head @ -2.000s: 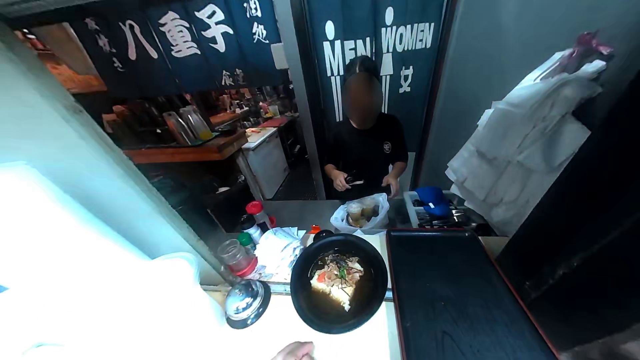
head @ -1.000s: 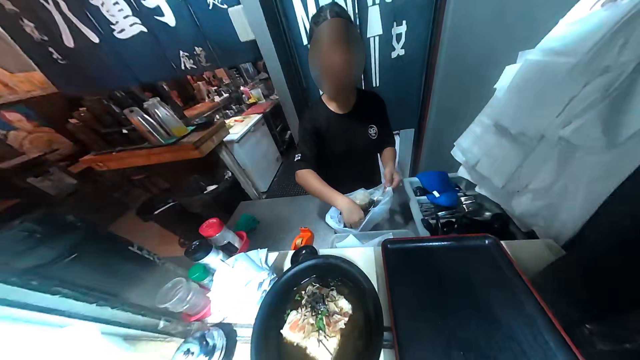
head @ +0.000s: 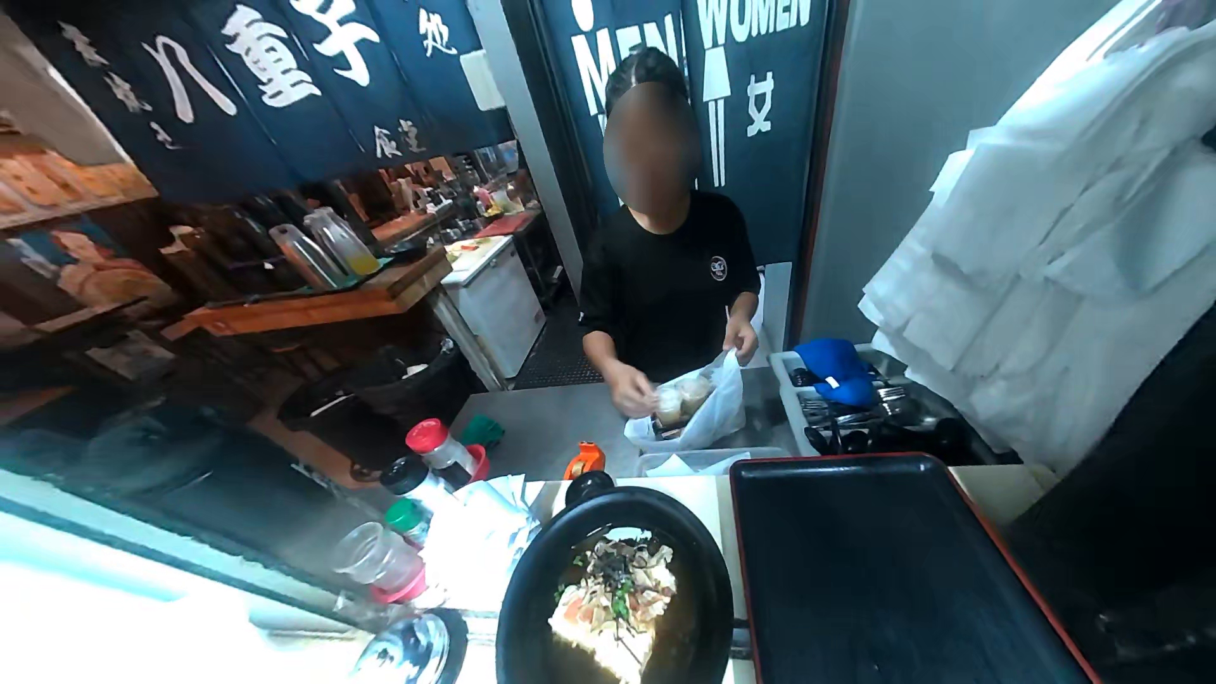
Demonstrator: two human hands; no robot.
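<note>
Neither my left hand nor my right hand shows in the head view. Closest to me, on a pale counter, stands a black bowl (head: pixel 518 608) with a handle, holding brown broth and a pale block of food (head: pixel 608 622) topped with flakes, dark shreds and green bits. Right of the bowl lies a black tray (head: pixel 883 570) with a red rim. Across the counter a person in a black shirt (head: pixel 670 285) holds a white plastic bag (head: pixel 717 408) with wrapped items inside, one hand at its opening and the other on its upper edge.
Shaker jars with red (head: pixel 427 436) and green (head: pixel 406 515) lids, paper napkins (head: pixel 482 541), a clear cup (head: pixel 372 556) and a metal call bell (head: pixel 408 651) stand left of the bowl. Behind the tray is a cutlery bin (head: pixel 793 404) with a blue item (head: pixel 836 370). White bags hang at right.
The fingers seen at the bottom edge two seconds ago are out of view. The other person's hand has lifted from inside the bag to its opening. The view has shifted.
</note>
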